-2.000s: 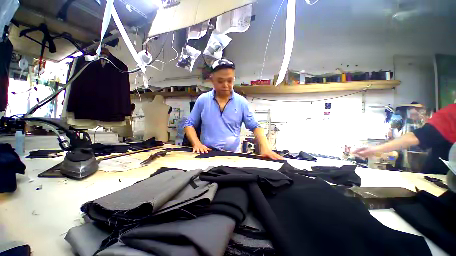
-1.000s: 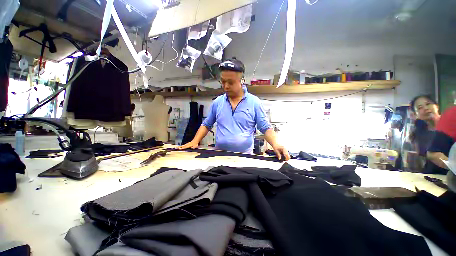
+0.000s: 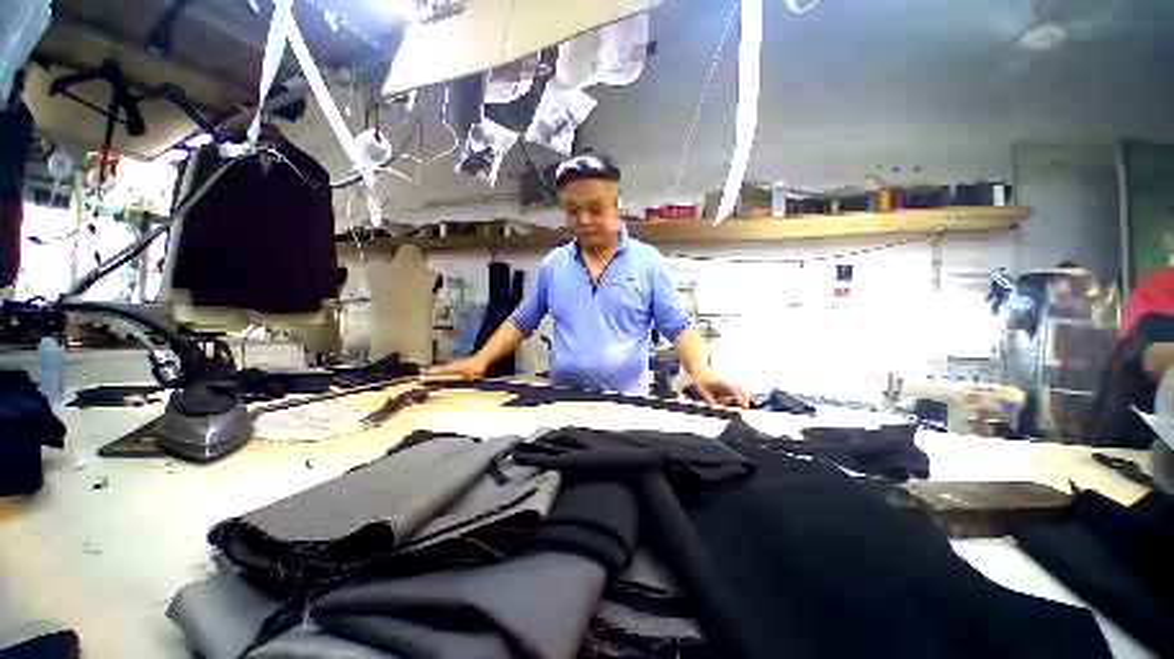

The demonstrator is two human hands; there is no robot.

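Observation:
Neither of my hands is in view. Nearest in front of me, a folded bundle of grey cut pieces (image 3: 373, 502) with black layers and frayed edges lies at the centre of the cream table (image 3: 103, 541). Large black cloth panels (image 3: 850, 554) drape over the table right of it. Across the table a person in a blue shirt (image 3: 599, 315) has both hands spread on a long dark cloth strip (image 3: 567, 394).
A steam iron (image 3: 206, 421) stands at left, with navy cloth (image 3: 26, 431) at the left edge. A brownish-grey flat bar (image 3: 985, 505) lies behind the black panels. Another person's red sleeve (image 3: 1150, 303) shows far right. White strips (image 3: 743, 116) hang from above.
The person across the table has straightened and moved their hands farther apart along the strip. The person at far right leaned into view and has moved mostly out to the right.

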